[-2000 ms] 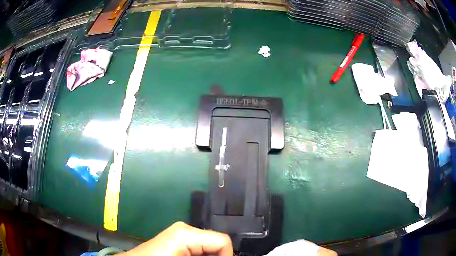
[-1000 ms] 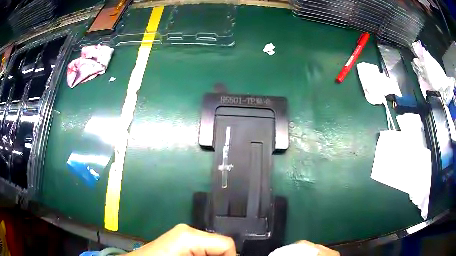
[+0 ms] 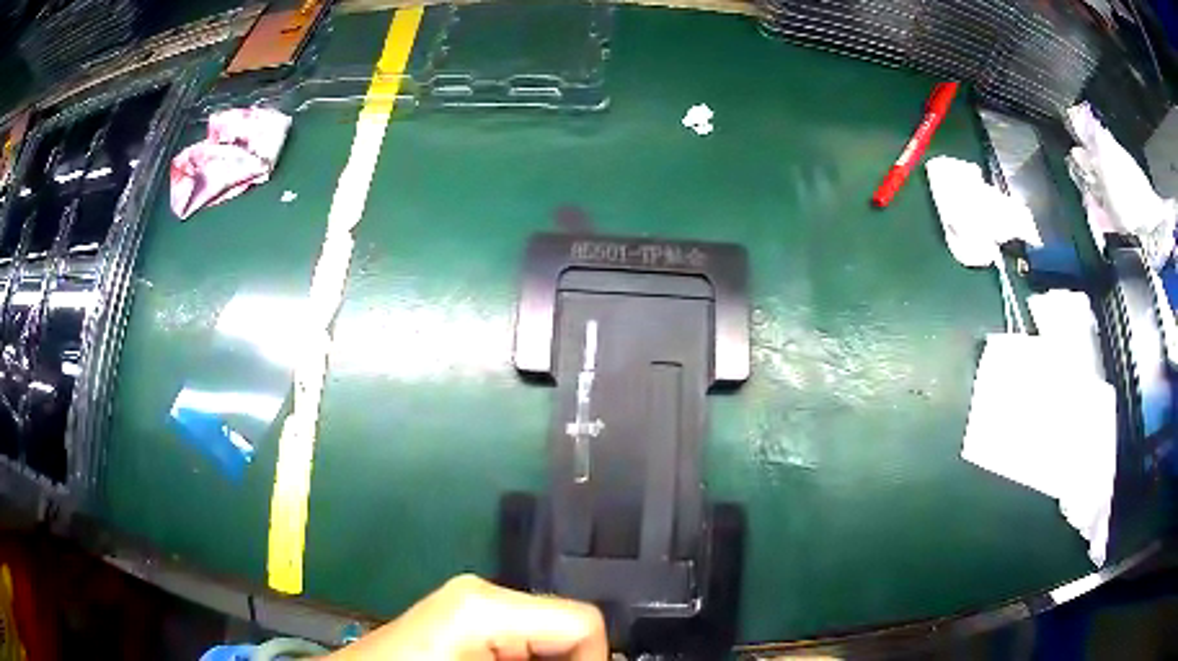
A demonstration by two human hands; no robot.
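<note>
A matte black jig (image 3: 633,413) with an engraved code on its wider head lies on the green mat, its long recess showing no panel. My left hand (image 3: 510,626) is at the bottom edge, beside the jig's near end, fingers curled and partly cut off; what it may hold is hidden below the picture. My right hand (image 3: 791,657) shows only as a thin sliver at the bottom edge, right of the jig, so its state cannot be told.
A blister tray with black panels (image 3: 45,349) lies at left, near yellow tape (image 3: 327,297), a pink-white cloth (image 3: 230,158) and a blue scrap (image 3: 217,433). A red marker (image 3: 917,142) and white wipes (image 3: 1040,413) lie at right. Clear trays (image 3: 517,58) are at the back.
My right hand has dropped almost out of the picture at the bottom. The bench view has shifted slightly; my left hand stays in nearly the same place.
</note>
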